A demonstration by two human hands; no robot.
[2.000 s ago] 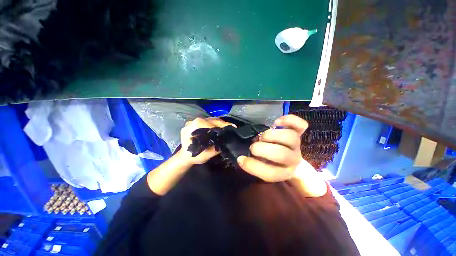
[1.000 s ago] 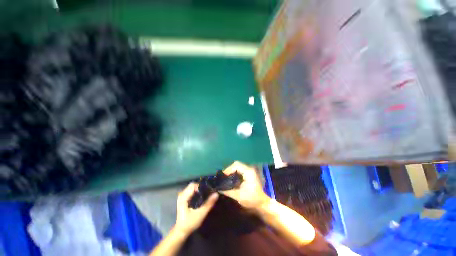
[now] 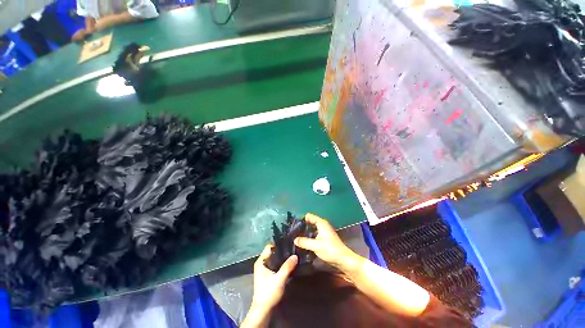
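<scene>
A black ruffled cluster with spiky edges is held between my two hands at the bench's front edge. My left hand grips its lower left side, with the thumb on the front. My right hand grips its right side. Both hands are bare. The parts of the cluster under my fingers are hidden. A large heap of black ruffled clusters lies on the green bench to the left. The white glue bottle is on the bench, right of the middle.
A paint-stained grey box stands at bench right, with black pieces on top. A blue crate of dark parts is below it. A green conveyor runs behind, carrying a dark item. Another person's arms show at far left.
The view has tilted up and the heap, conveyor and box now show more fully. My hands still hold a black cluster, now at the bench's front edge.
</scene>
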